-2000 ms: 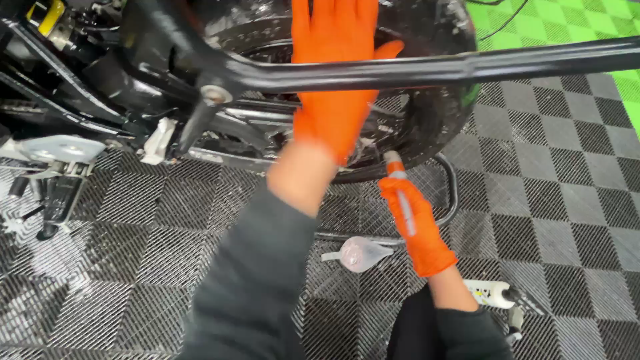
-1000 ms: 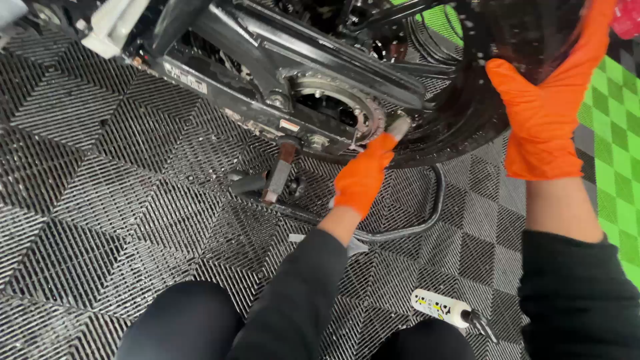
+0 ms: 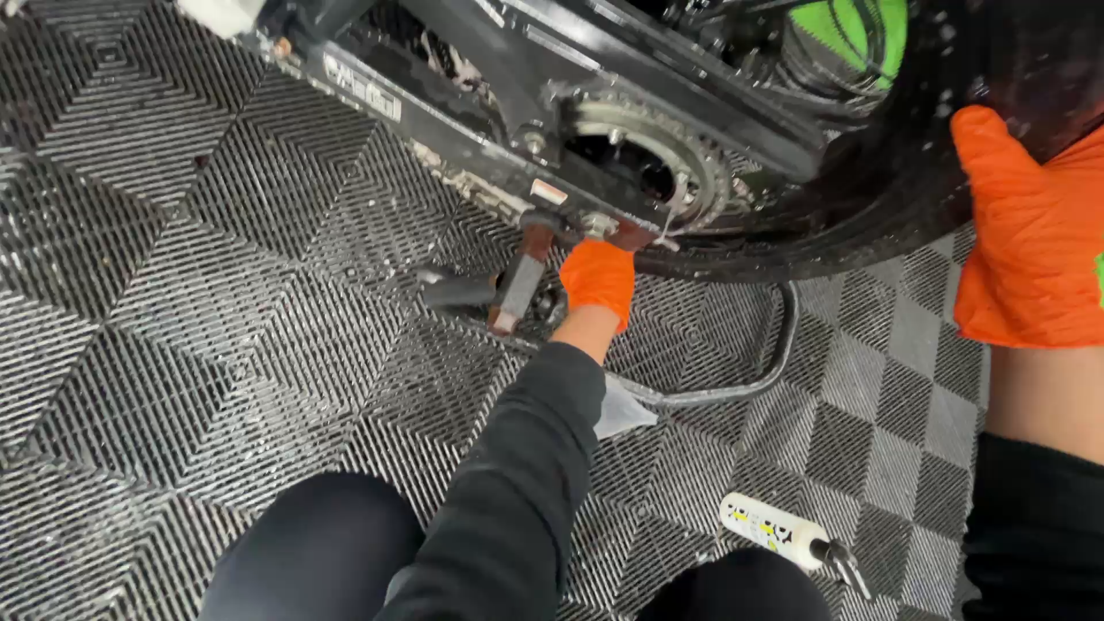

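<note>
Gloved in orange, my left hand (image 3: 599, 280) reaches up beneath the black swingarm (image 3: 466, 147) of a motorcycle, close to the axle nut (image 3: 599, 226). Its fingers are hidden behind the swingarm, so what it holds cannot be seen. Above it is the wet rear sprocket with its chain (image 3: 690, 147). My right hand (image 3: 1031, 237), also in an orange glove, lies against the black rear tyre (image 3: 914, 164), thumb spread away from the fingers, which run out of view at the right edge.
A grey tubular stand (image 3: 733, 392) with a rusty upright (image 3: 522, 280) is below the wheel. A clear plastic piece (image 3: 621, 410) lies by my left sleeve. A white spray bottle (image 3: 772, 526) lies on the wet ribbed floor tiles (image 3: 285, 345), near my knee.
The brush-like tool was in my right hand two seconds ago and in my left one second ago, at the sprocket; now it is out of sight. My left hand has moved down behind the swingarm.
</note>
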